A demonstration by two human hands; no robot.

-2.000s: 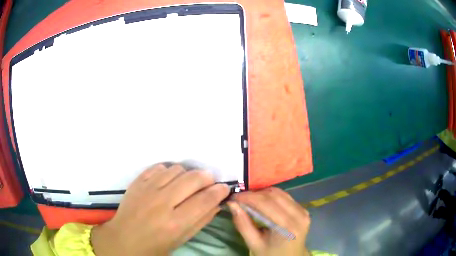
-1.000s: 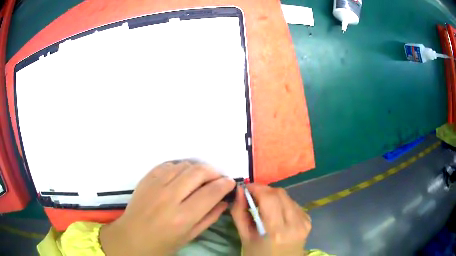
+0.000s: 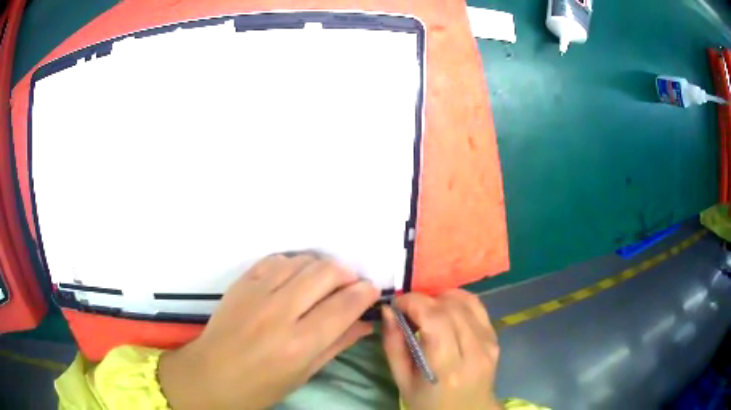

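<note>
The display panel, a glaring white rectangle with a thin black border, lies on an orange-red foam tray. My left hand lies over the panel's near edge by the near right corner, fingertips together at the corner; what is under them is hidden. My right hand holds thin silver-grey tweezers like a pen, with the tip at that corner. The tip and any small part there are hidden by the fingers.
A white strip, a fat white adhesive tube and a small bottle with a blue label lie on the green bench. Other orange-red trays stand at the left and far right. A grey floor with a yellow line shows beyond the bench.
The panel has shifted right on the tray and turned slightly. The tweezers have swung from a flatter slant to a steeper one. Both hands stay at the corner.
</note>
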